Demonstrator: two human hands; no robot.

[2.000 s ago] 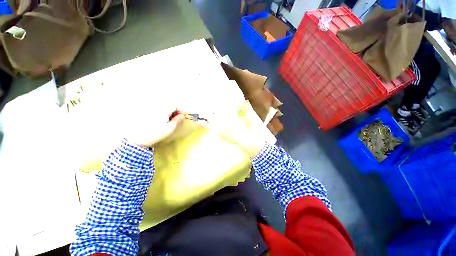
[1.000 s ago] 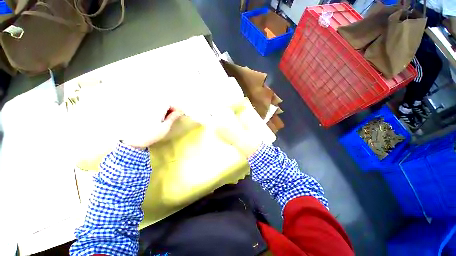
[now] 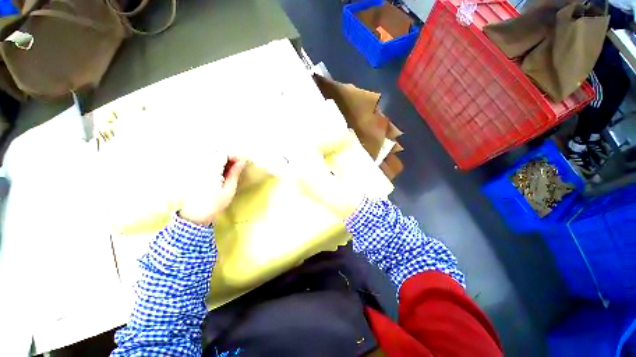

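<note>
The yellow fabric (image 3: pixel 258 244) lies on the table's front edge, bright yellow near my body and washed out to white farther up. My left hand (image 3: pixel 215 192) is at the fabric's upper left, thumb side up, with a dark red spot by the fingertips. My right hand (image 3: pixel 331 190) is over the fabric's right part, its outline lost in glare. A tiny dark mark shows between the hands; I cannot tell if it is a tool. What either hand's fingers grip is hidden by the glare.
White sheet (image 3: pixel 63 272) under the fabric. Brown bag (image 3: pixel 63 56) on the green surface, upper left. Brown pieces (image 3: pixel 359 111) hang at the table's right edge. Red crate (image 3: pixel 474 90) with a brown bag, blue bin of scraps (image 3: pixel 537 187), and a person's legs and shoes at right.
The small metal tool seen between the hands two seconds ago no longer shows clearly. My left hand has shifted slightly left and down. The crate and bins sit a little farther right and higher in view.
</note>
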